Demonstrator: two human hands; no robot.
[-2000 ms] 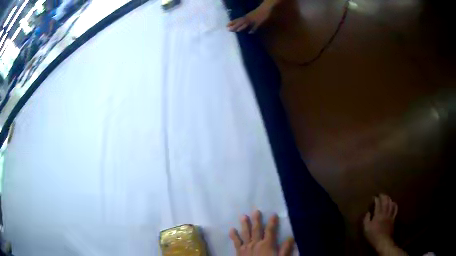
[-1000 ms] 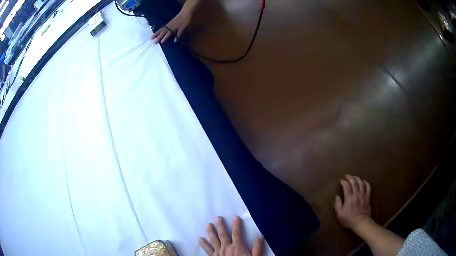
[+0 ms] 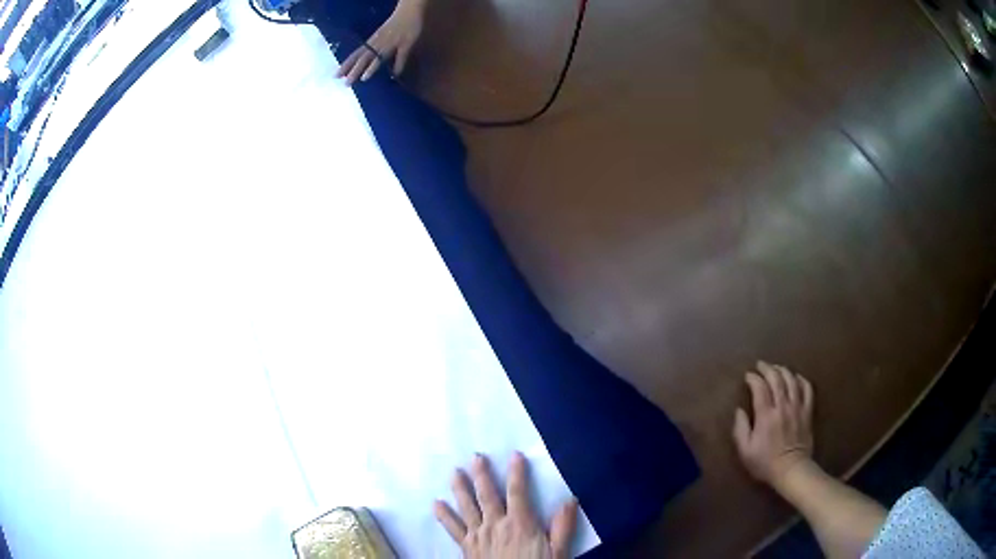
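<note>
The white marker paper (image 3: 273, 251) covers the left half of the view. A band of dark navy fabric lay (image 3: 524, 349) shows along its right edge. My left hand (image 3: 508, 519) enters at the bottom, partly cut off, and lies palm down with fingers spread on the paper near its edge. My right hand (image 3: 778, 424) rests palm down on the brown table to the right, apart from the fabric, fingers slightly spread. Both hands are empty. A gold-taped cloth weight (image 3: 341, 537) sits on the paper left of my left hand, cut off by the frame's bottom.
Another person's hand (image 3: 388, 46) touches the far edge of the paper and fabric. Part of a blue machine (image 3: 282, 7) shows at the top edge. A black and red cable (image 3: 513, 120) loops over the brown table (image 3: 699, 197). A second weight (image 3: 212, 44) lies at the far left.
The view has swung to the right, so the paper, fabric and far hand sit further left, and more brown table shows. My hands stay flat on paper and table.
</note>
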